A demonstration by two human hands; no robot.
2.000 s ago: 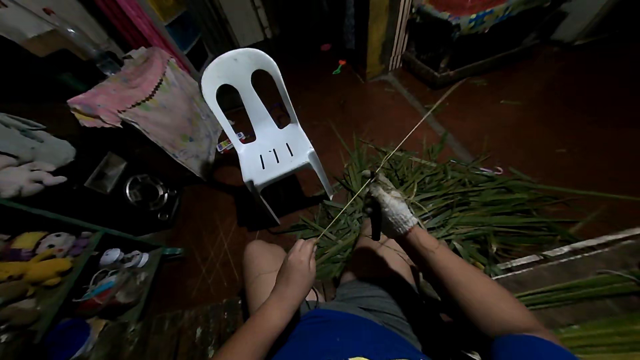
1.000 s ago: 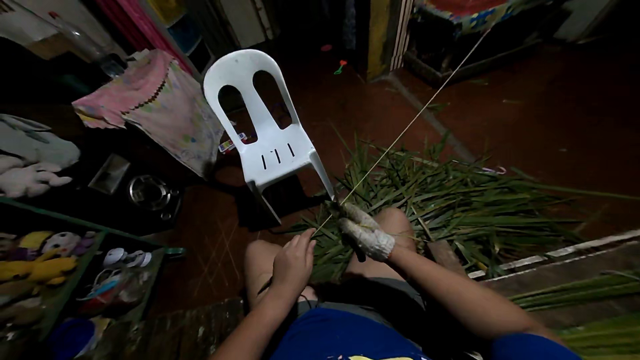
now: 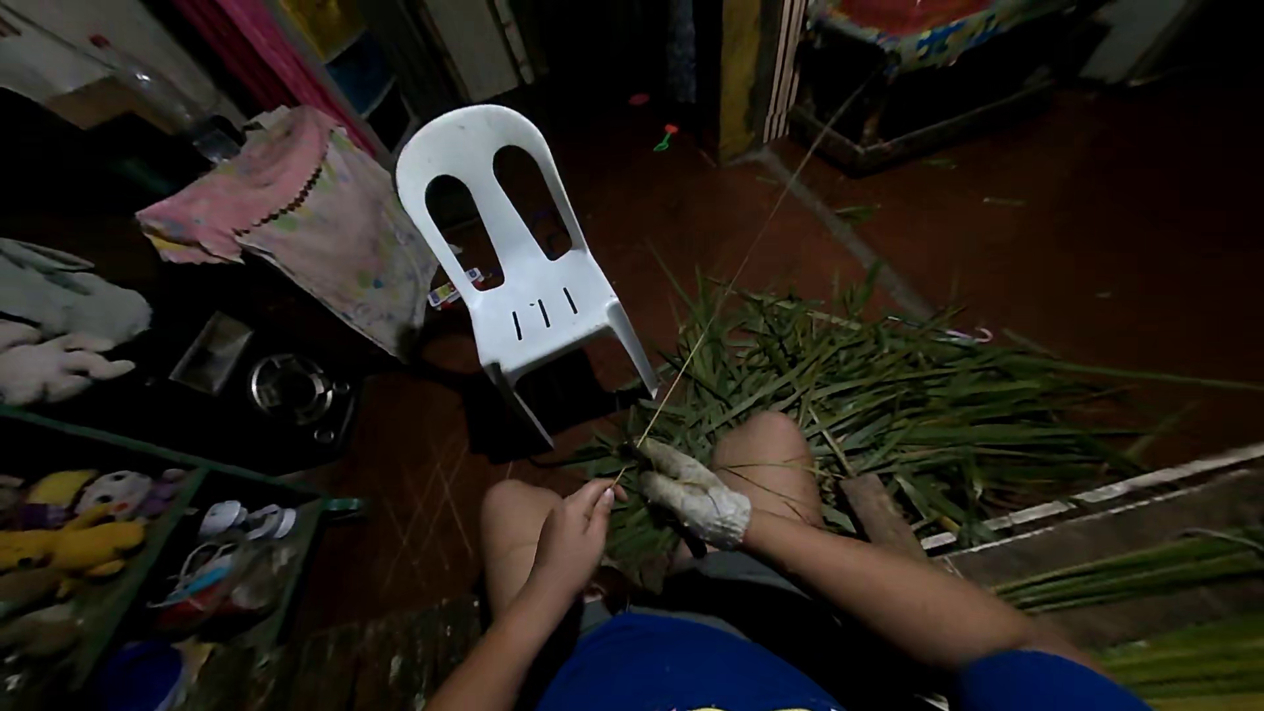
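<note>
A thin, pale palm-leaf midrib [image 3: 699, 343] slants from between my hands up and away to the right, over the floor. My bare left hand [image 3: 583, 523] pinches its near end between thumb and fingers. Just to the right, my right hand [image 3: 691, 492], in a soiled whitish work glove, is closed around the strip close to my left fingers. A dark object, perhaps a knife handle, shows below the glove; its blade cannot be made out. Beyond my knees lies a heap of long green leaf strips [image 3: 889, 395] on the red floor.
A white plastic chair [image 3: 538, 291] stands ahead, left of the leaves. At the left are a gas stove [image 3: 291, 388], a cloth-draped piece of furniture [image 3: 336, 227] and a green shelf [image 3: 188, 504] with stuffed toys. More long green leaves [image 3: 1136, 573] lie at the lower right, beside a wooden piece [image 3: 882, 515].
My gloved right hand has come down and left along the strip, close to my left hand. It was farther up, over the leaves, two seconds ago.
</note>
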